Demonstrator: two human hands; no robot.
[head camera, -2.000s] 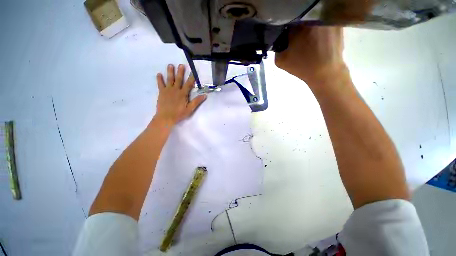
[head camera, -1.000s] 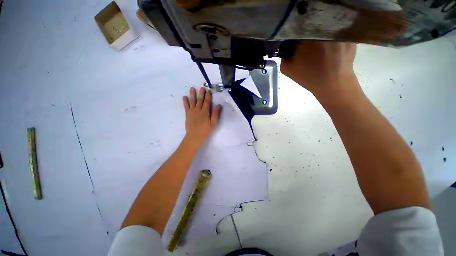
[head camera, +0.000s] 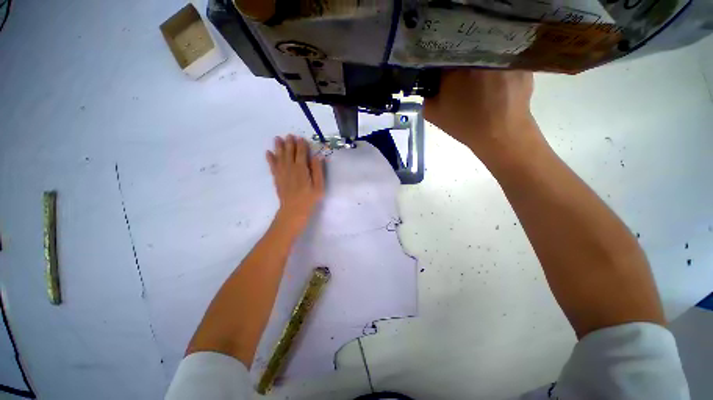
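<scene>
The electric cutting machine (head camera: 344, 47) fills the top of the view, its blade and presser foot (head camera: 336, 142) at the paper. Its silver base plate (head camera: 416, 144) shows to the right of the blade, with a dark offcut (head camera: 385, 146) lying on it. My left hand (head camera: 295, 176) lies flat on the paper marker (head camera: 352, 203), just left of and below the foot, holding nothing. My right hand (head camera: 486, 98) is wrapped around the machine's handle, its fingers partly hidden under the motor body. The paper-topped panel has a curved, notched right edge.
One yellowish-brown weight (head camera: 294, 330) lies on the panel below my left hand, another weight (head camera: 51, 247) at the far left. A small open card box (head camera: 192, 42) stands at upper left. The cream table (head camera: 500, 297) shows specks at right. A dark curved thing is cut off at the bottom edge.
The blade has moved along the curved edge, and the dark offcut has come away onto the base plate. My left hand has shifted down from its spot two seconds ago.
</scene>
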